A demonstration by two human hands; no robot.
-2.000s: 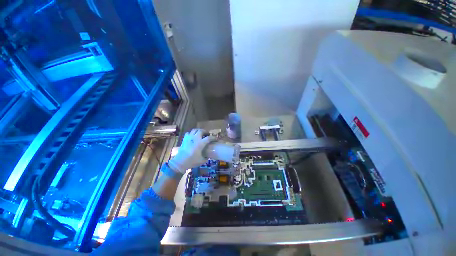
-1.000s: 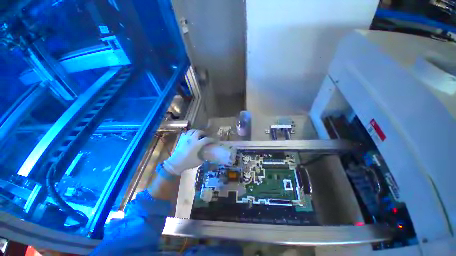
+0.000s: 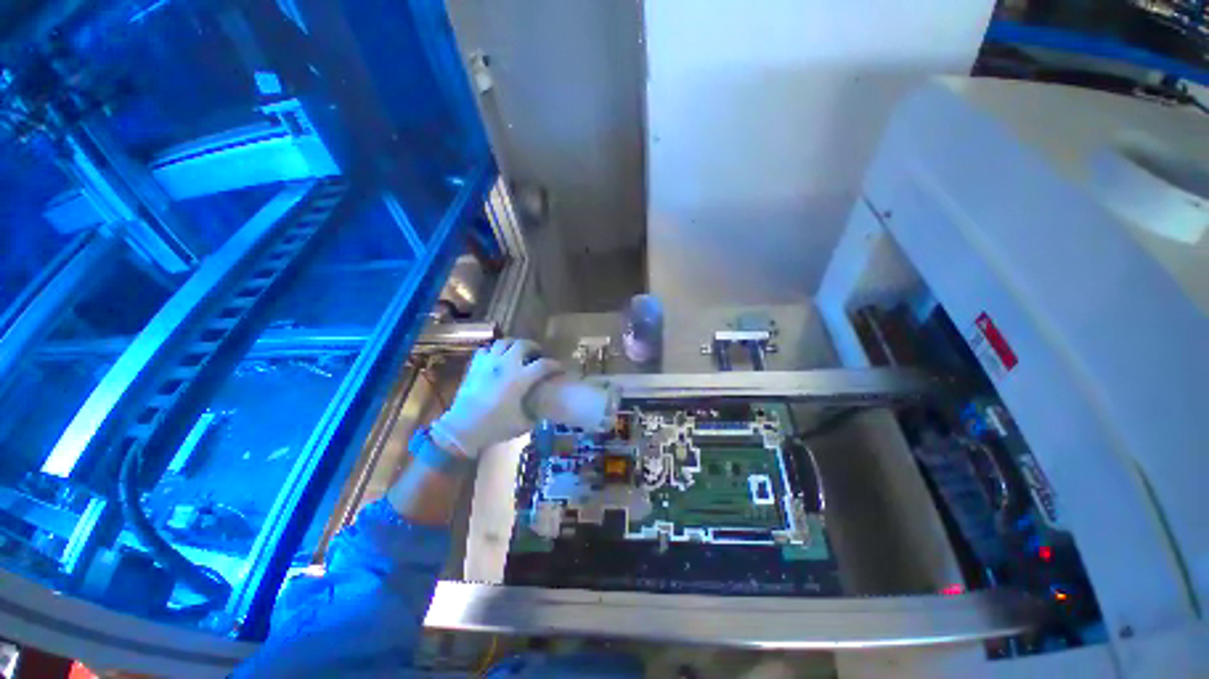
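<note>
My left hand [image 3: 493,398], in a pale glove with a blue sleeve, is closed around a pale grey-white cylinder [image 3: 573,402]. The cylinder is tilted, its far end pointing right over the upper left part of the circuit board [image 3: 723,487]. The board is green with white outlines and has orange-brown components at its left end. It lies in a flat black carrier [image 3: 663,566] between two silver rails. Whether anything comes out of the cylinder cannot be seen. My right hand is not in view.
The front rail [image 3: 716,616] and rear rail [image 3: 782,383] run to the white machine [image 3: 1047,305] on the right. A bluish-grey bottle [image 3: 643,329] stands upright behind the rear rail, beside a small metal bracket [image 3: 740,345]. A blue-windowed machine [image 3: 285,385] is at left.
The view has shifted, so the scene sits farther right than two seconds ago. My left hand still holds the cylinder, which has moved slightly left relative to the board.
</note>
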